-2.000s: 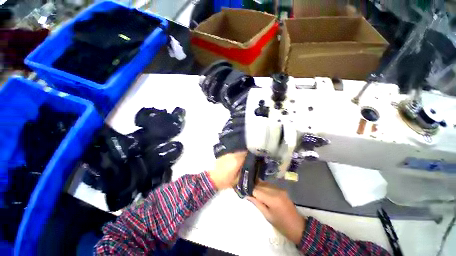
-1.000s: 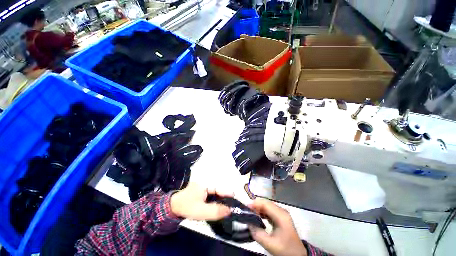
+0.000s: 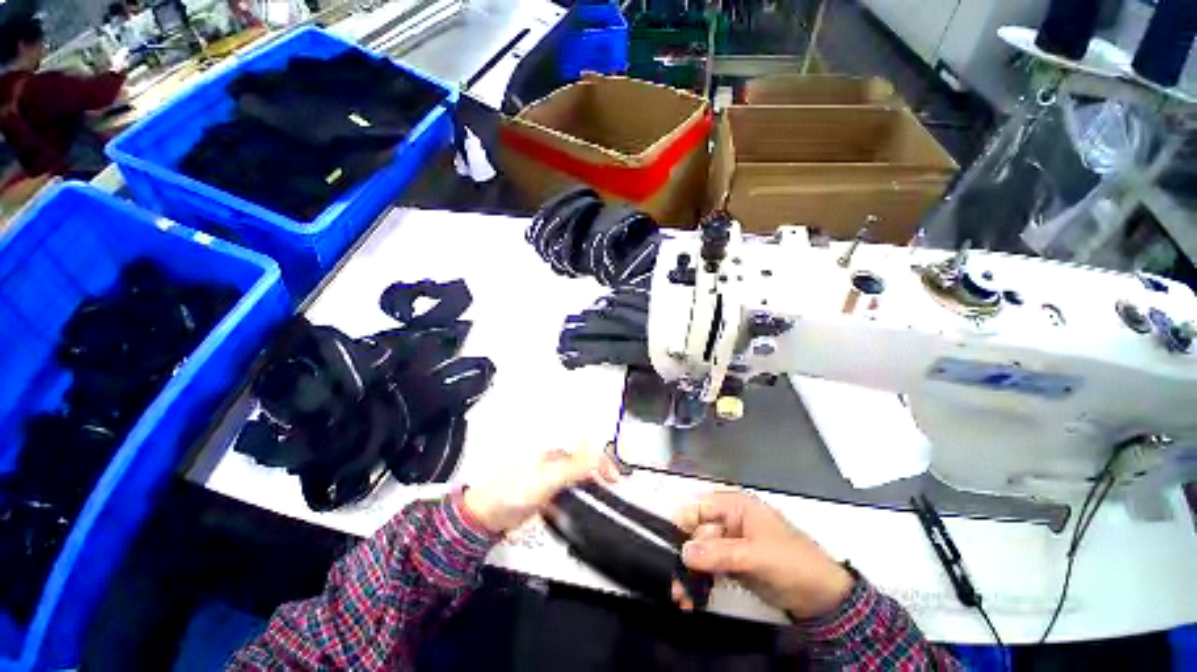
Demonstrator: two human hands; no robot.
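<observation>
A black band piece (image 3: pixel 622 536) with a white line along it is stretched between my two hands, above the front edge of the white table. My left hand (image 3: pixel 532 488) grips its left end. My right hand (image 3: pixel 761 549) grips its right end with thumb and fingers. The presser foot and needle area (image 3: pixel 685 404) of the white sewing machine (image 3: pixel 853 328) is behind and above the band, apart from it. Worked bands (image 3: pixel 607 328) lie just left of the machine head. A loose heap of unsorted bands (image 3: pixel 361 400) lies left of my hands.
Two blue crates (image 3: pixel 269 269) with black pieces stand at the left. Open cartons (image 3: pixel 840 171) stand behind the table. A white scrap (image 3: pixel 860 440) lies under the machine arm. A slim black tool (image 3: pixel 945 551) lies at the right. A person (image 3: pixel 50 99) is at the far left.
Since two seconds ago both hands have come away from the needle toward the table's front edge. Since one second ago the band has turned and is now held lengthwise between them. The view has shifted.
</observation>
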